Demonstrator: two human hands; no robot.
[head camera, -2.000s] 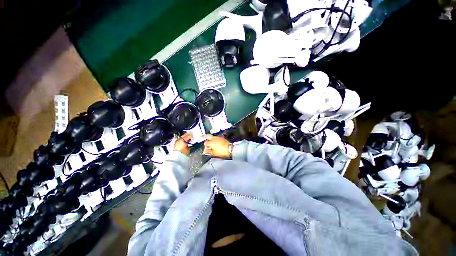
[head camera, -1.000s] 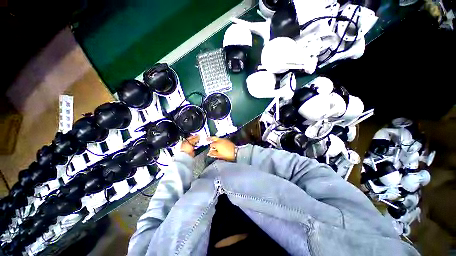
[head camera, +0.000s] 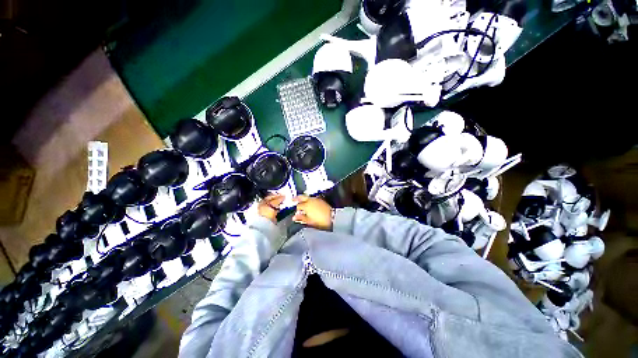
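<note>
My left hand (head camera: 271, 208) and my right hand (head camera: 314, 212) are close together at the bench's near edge, at the white base of a security camera (head camera: 268, 170) in the near row. The fingers of both hands are at its white bracket (head camera: 287, 194); whether they pinch a small label there is too small to tell. Another camera (head camera: 306, 153) stands just right of it, its black ball over a white base. Two long rows of such cameras run to the lower left.
A gridded sheet (head camera: 301, 106) lies on the green bench mat (head camera: 341, 150). Loose cameras (head camera: 399, 82) are heaped at the upper right, with more piles below and far right. A printed label sheet (head camera: 98, 166) lies on the brown board (head camera: 77, 105).
The view has shifted slightly, so the bench things sit a little lower and further right. Both hands stay at the same camera's base. No camera has visibly changed place.
</note>
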